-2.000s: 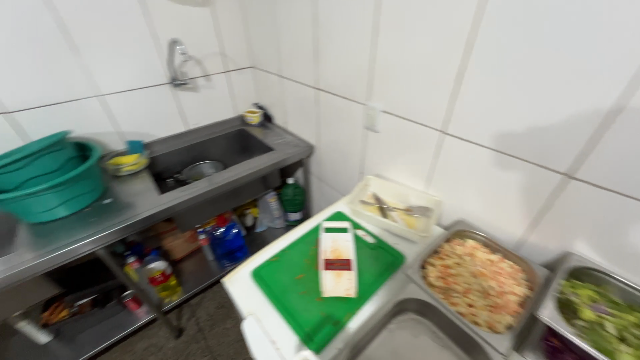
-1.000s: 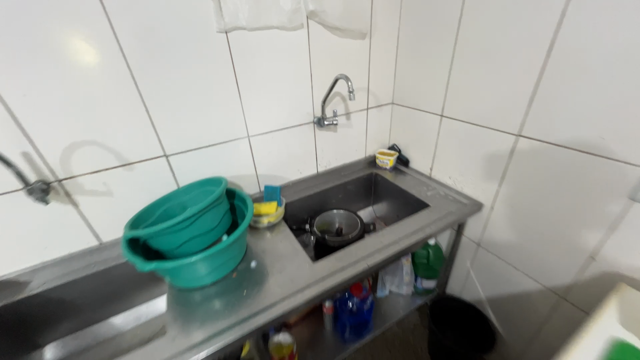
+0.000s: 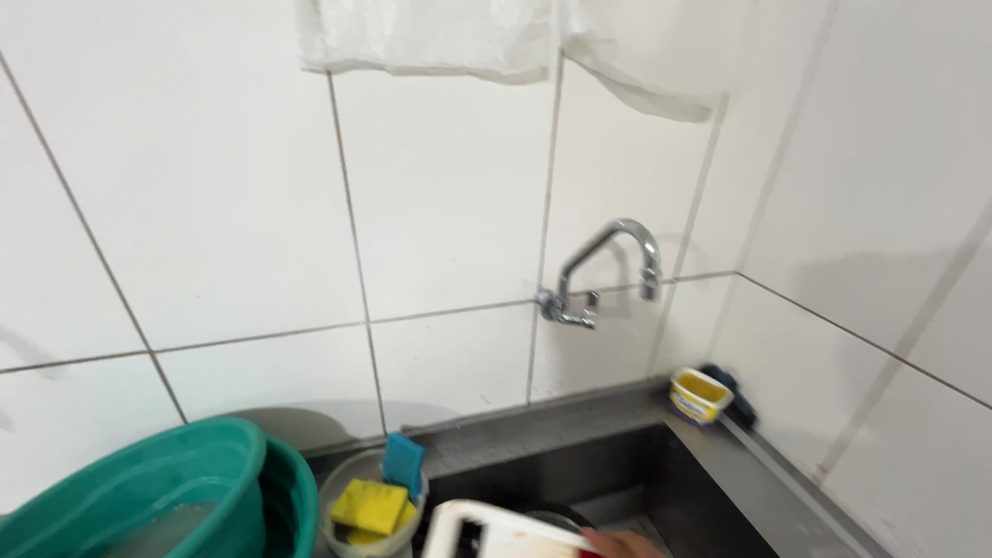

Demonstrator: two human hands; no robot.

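Note:
At the bottom edge of the head view, a few fingers of one of my hands, seemingly my right hand (image 3: 626, 544), grip the side of a white plastic mandoline slicer (image 3: 508, 531) with small food bits on it. The slicer is over the near part of the stainless steel sink (image 3: 620, 473) and partly hides a dark pot (image 3: 562, 515) in it. A chrome wall faucet (image 3: 612, 232) curves above the sink. My left hand is out of view.
Green plastic basins (image 3: 248, 465) stand nested left of the sink. Between them and the sink, a clear bowl (image 3: 333, 496) holds yellow sponges (image 3: 368, 508) and a blue sponge (image 3: 404, 459). A yellow and white tub (image 3: 699, 397) sits at the back right corner beside a dark object (image 3: 732, 395).
The view has swung from the prep counter to the sink. The slicer, which lay on the green cutting board two seconds ago, is now in my hand over the sink.

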